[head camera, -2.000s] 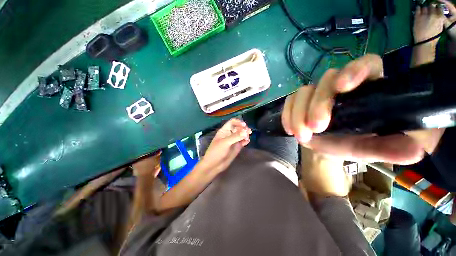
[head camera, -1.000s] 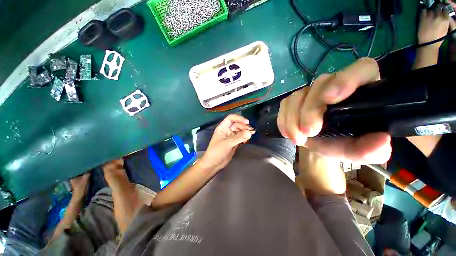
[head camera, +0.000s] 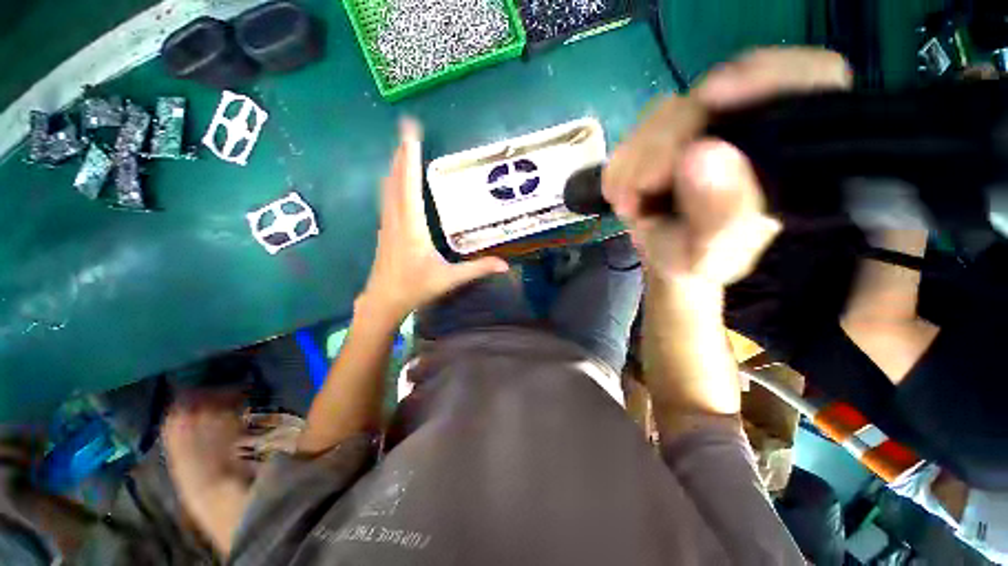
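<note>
The cream plastic housing (head camera: 453, 199) lies at the bench's front edge, with a white retaining bracket (head camera: 513, 179) over black in its middle. My left hand (head camera: 415, 249) is at the housing's left end, fingers spread, thumb along the front side; nothing shows in it. My right hand (head camera: 702, 182) is closed around the black electric screwdriver (head camera: 851, 155), large and blurred. The screwdriver's dark tip end is over the housing's right part; whether it touches cannot be told. An orange-brown edge shows under the housing.
A green screw basket (head camera: 387, 77) touches a black screw tray (head camera: 575, 24). Two black cup-like pieces (head camera: 238, 42), two loose white brackets (head camera: 283, 222) and small dark wrapped parts (head camera: 130, 144) lie at left. Another person's blurred hand (head camera: 205, 437) is at lower left.
My left hand has moved up from the lap to the housing and its pinched fingers have spread. My right hand has brought the screwdriver's tip up over the housing.
</note>
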